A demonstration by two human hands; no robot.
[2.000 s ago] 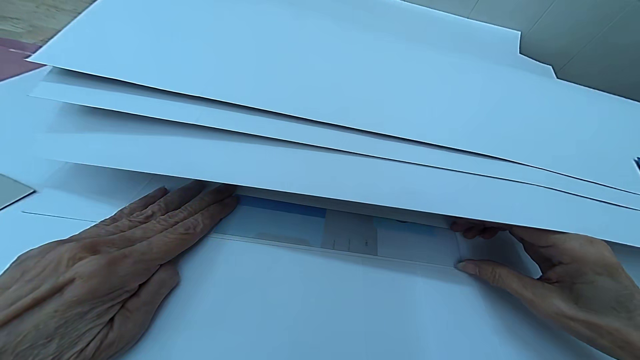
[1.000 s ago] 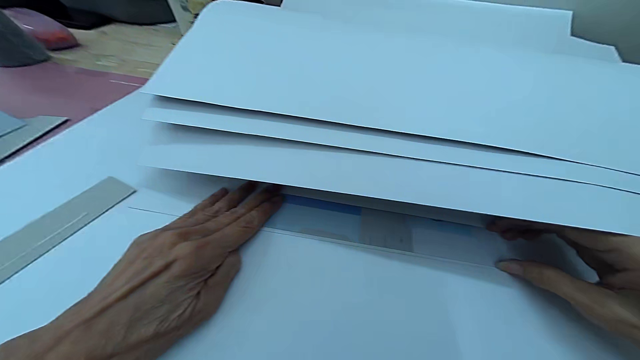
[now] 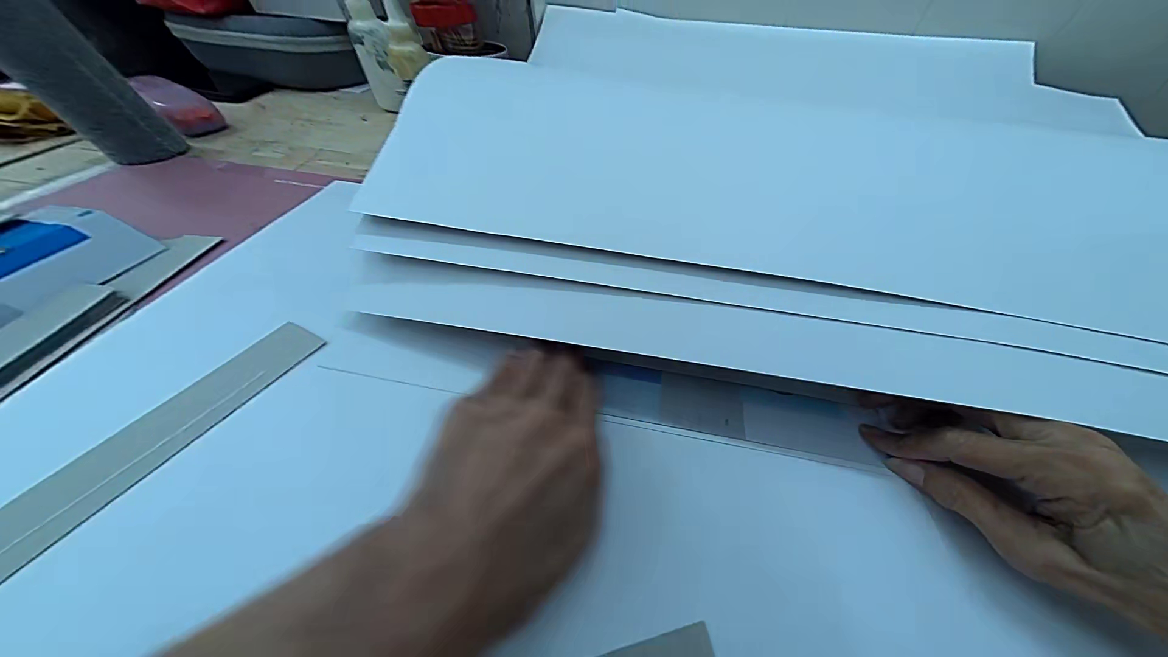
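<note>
Several large white sheets (image 3: 730, 173) lie fanned in layers, their front edges lifted above a lower white sheet (image 3: 730, 529). Beneath the lowest raised edge shows a strip (image 3: 703, 405) with blue, grey and pale parts. My left hand (image 3: 525, 447), blurred, presses flat at the strip's left part, its fingertips partly under the raised edge. At the strip's right end is my right hand (image 3: 1013, 484), thumb and forefinger close together at the strip; its other fingers are partly hidden beneath the sheets. Whether it grips the strip is unclear.
A grey board strip (image 3: 164, 447) lies at left on the white sheet. Beyond it are more board pieces (image 3: 137, 269) and a blue item (image 3: 41, 246) on a pink surface (image 3: 228, 196). A grey cylinder (image 3: 91, 82), a white bottle (image 3: 379, 55) and a grey container (image 3: 274, 50) stand behind.
My left hand has shifted along the strip toward the right, its fingers now more bunched. My right hand stays at the strip's right end. The view has swung left and shows more of the background.
</note>
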